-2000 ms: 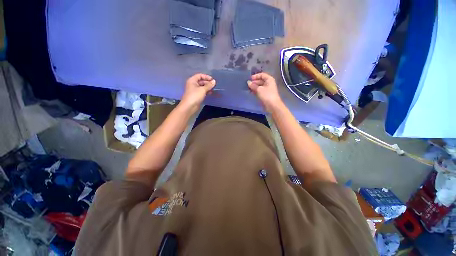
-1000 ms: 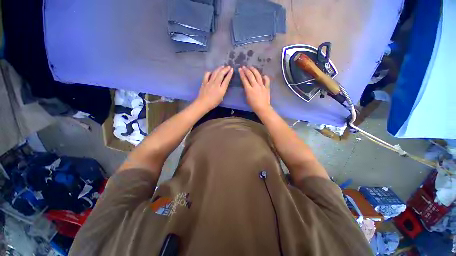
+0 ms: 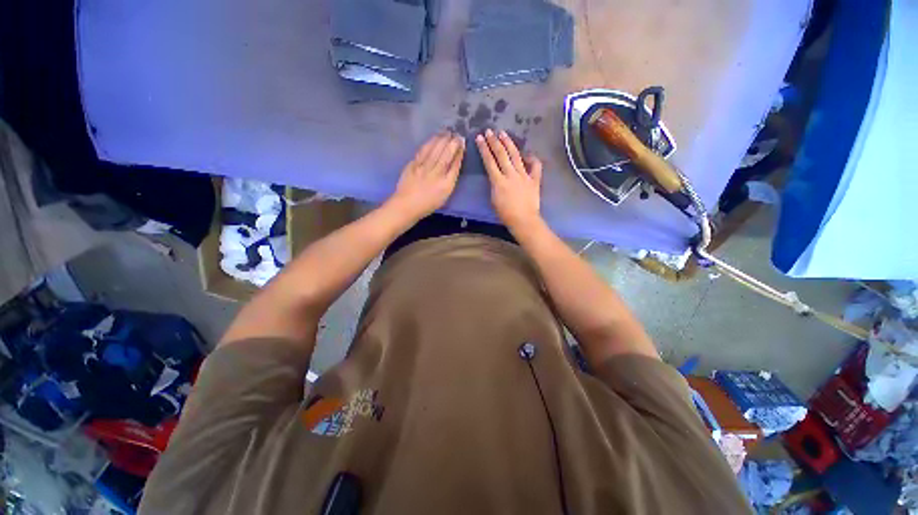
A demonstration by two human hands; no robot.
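A small dark grey fabric piece (image 3: 471,161) lies flat at the near edge of the lilac pressing table (image 3: 201,131), mostly hidden under my hands. My left hand (image 3: 432,173) lies flat on its left part, fingers together and pointing forward. My right hand (image 3: 511,173) lies flat on its right part, fingers slightly apart. My fingertips are close together but not touching. Neither hand visibly grips the piece. Dark damp spots (image 3: 481,113) show just beyond my fingers. The iron (image 3: 614,151) rests to the right of my right hand, its wooden handle (image 3: 636,149) free.
Two grey fabric stacks lie ahead, a left one (image 3: 380,35) and a right one (image 3: 506,45). The iron's whitish cord (image 3: 755,284) runs right. A cardboard box (image 3: 305,226) with white and dark scraps stands below left. A blue-edged white surface (image 3: 866,181) is at right.
Two seconds ago my hands pinched the piece's two ends, wide apart. They have since come together and lie flat on it. In the last second they have barely moved.
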